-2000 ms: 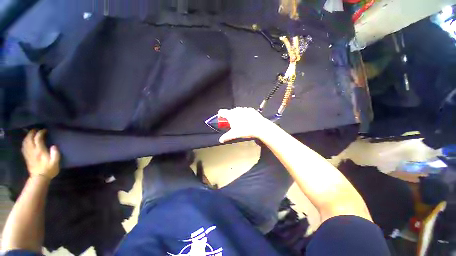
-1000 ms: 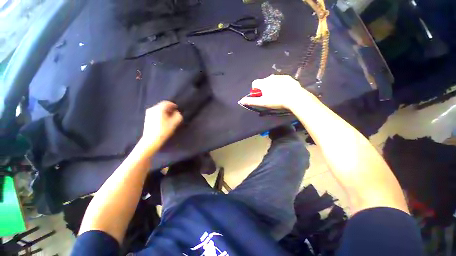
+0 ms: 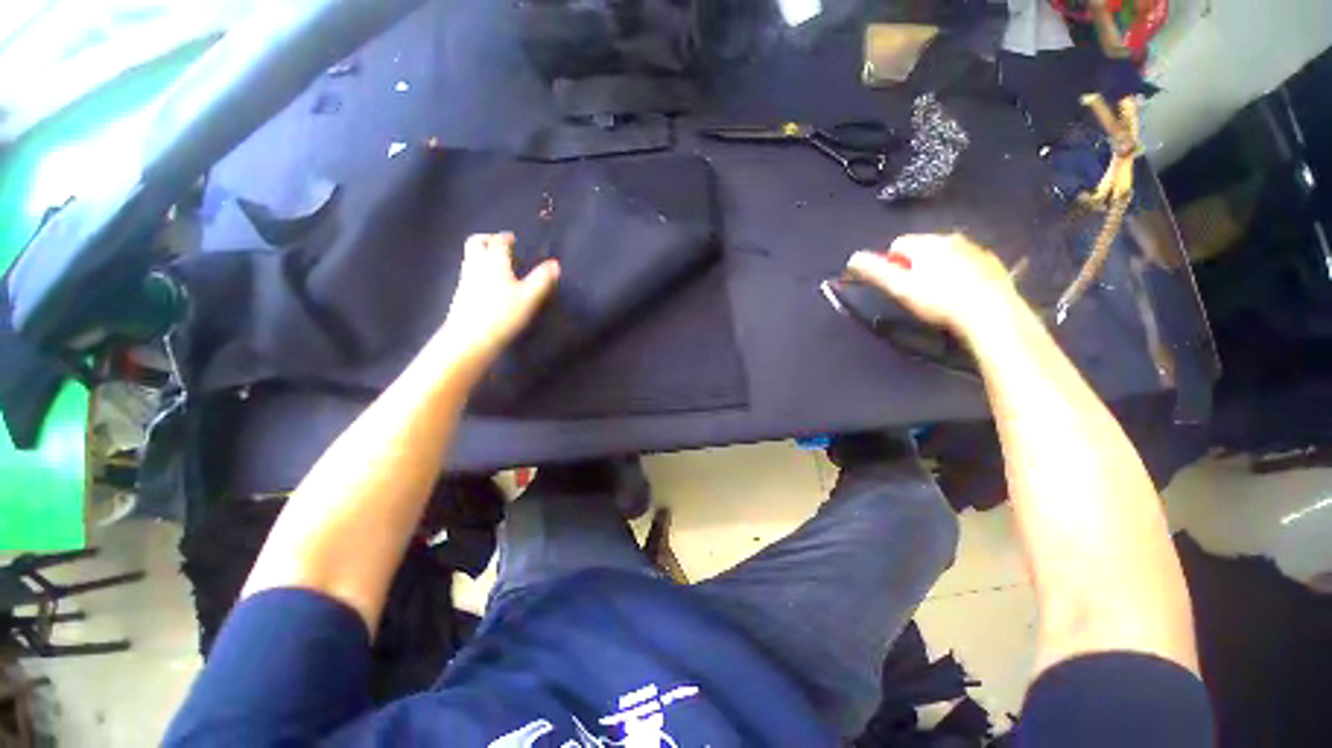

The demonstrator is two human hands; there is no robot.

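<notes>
A dark garment piece lies on the dark padded table, its right part turned over in a fold. My left hand is on the cloth near the fold, thumb and fingers apart; whether it pinches any cloth cannot be told. My right hand is closed on the handle of a steam iron, right of the cloth. The iron's pointed tip faces left and a bit of its red part shows between the fingers.
Black shears lie at the far side beside a glittering grey heap. A tan block is behind them. A tan cord runs at the right edge. A green board is at far left. Dark offcuts lie on the floor.
My right hand has moved the iron right, off the cloth. My left hand has moved from the cloth's left end to its middle. The cloth's near edge has shifted away from me.
</notes>
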